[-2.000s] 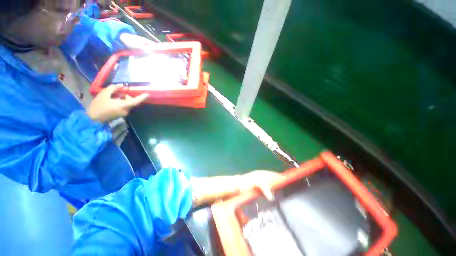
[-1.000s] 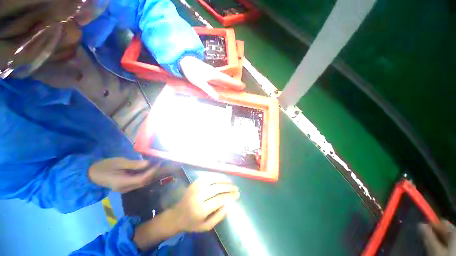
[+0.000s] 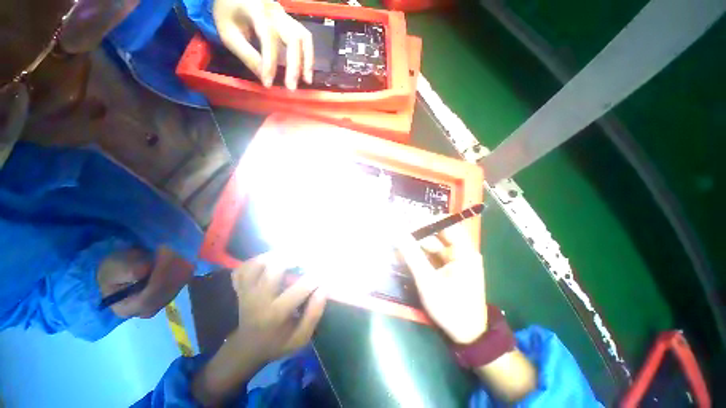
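Note:
An opened tablet unit [image 3: 420,190] lies in a red foam tray [image 3: 470,177] on the bench in front of me. White glare washes out most of its inside; dark circuitry shows at its right end. My left hand [image 3: 275,307] is at the tray's near edge, fingers over the rim, fingertips partly lost in glare. My right hand [image 3: 450,287], with a dark red wristband, is over the tablet's right part and holds dark tweezers [image 3: 450,222]. The tweezers' tip is hidden in the glare.
Just beyond, a neighbour in a blue smock has a hand [image 3: 267,40] on another tablet in stacked red trays [image 3: 318,100]; the other hand [image 3: 135,280] holds a dark tool. A chipped rail [image 3: 549,259] and grey-white post [image 3: 589,103] are right. Another red tray [image 3: 677,351] sits lower right.
My right hand has come from the tray at the lower right to the tablet in front, now with tweezers. My left hand has moved onto the tray's edge. The neighbour's hand has left my tray.

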